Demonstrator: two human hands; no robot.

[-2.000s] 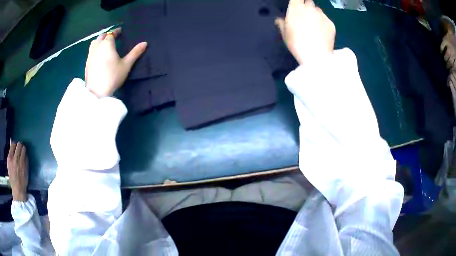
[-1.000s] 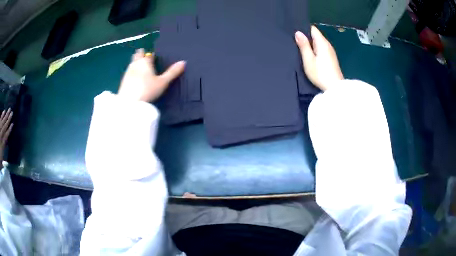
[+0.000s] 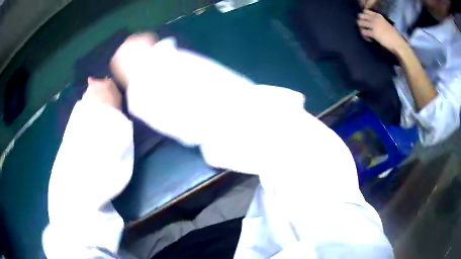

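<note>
My left hand (image 3: 105, 92) and my right hand (image 3: 132, 54) are close together at the upper left, over the black card. The right hand is blurred and reaches across. A dark card piece (image 3: 98, 59) shows beyond my hands. Part of the black blanks (image 3: 145, 135) shows between my sleeves on the green tabletop (image 3: 172, 169). My sleeves hide most of the blanks. Whether my fingers grip the card cannot be told.
A folded black box (image 3: 16, 95) lies on the lighter green strip at the far left. At the right, a person's hand (image 3: 378, 29) is by dark blanks (image 3: 336, 45). A blue plastic stool (image 3: 371, 139) stands below the table's edge.
The view has swung to the right, bringing in the neighbour and stool. My right hand has left the blanks' right side and crossed over beside my left hand.
</note>
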